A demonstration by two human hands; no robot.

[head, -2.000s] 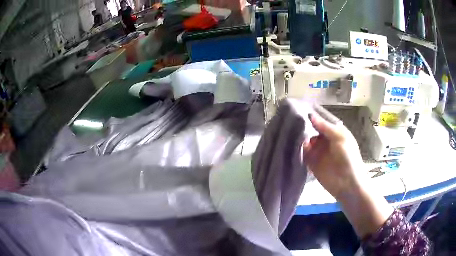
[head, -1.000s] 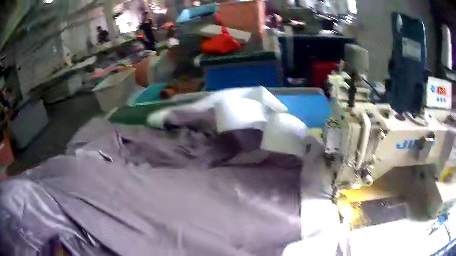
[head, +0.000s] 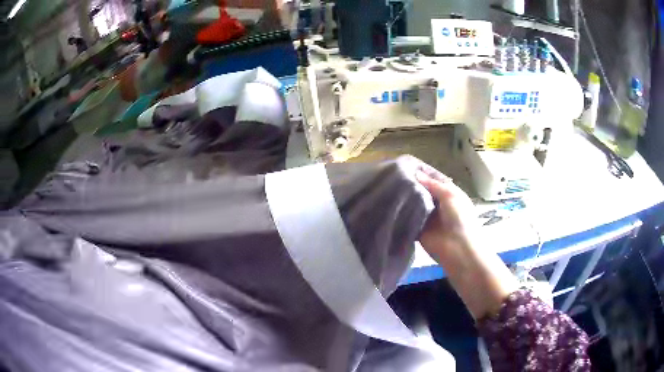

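Note:
My right hand (head: 445, 212) grips the edge of a dark grey-purple cloth (head: 182, 211) and holds it up in front of the sewing machine (head: 408, 98). The cloth drapes left over the table and towards me. A white strip (head: 313, 247) runs down across the cloth, left of my right hand. Another white strip (head: 261, 102) curls on the cloth behind, left of the machine head. The raised cloth hides the needle area. My left hand is not in view.
Small blue snips (head: 504, 211) lie on the white table (head: 568, 211), right of my hand. Black-handled shears (head: 619, 166) and a bottle of yellowish liquid (head: 630, 127) are at the far right. A control box (head: 461, 38) stands behind the machine. A blue bin is behind left.
The view swung left, then back right. My right hand, out of view one second ago, shows again holding the cloth. Compared with two seconds ago, the cloth is spread wider and the front strip lies flatter.

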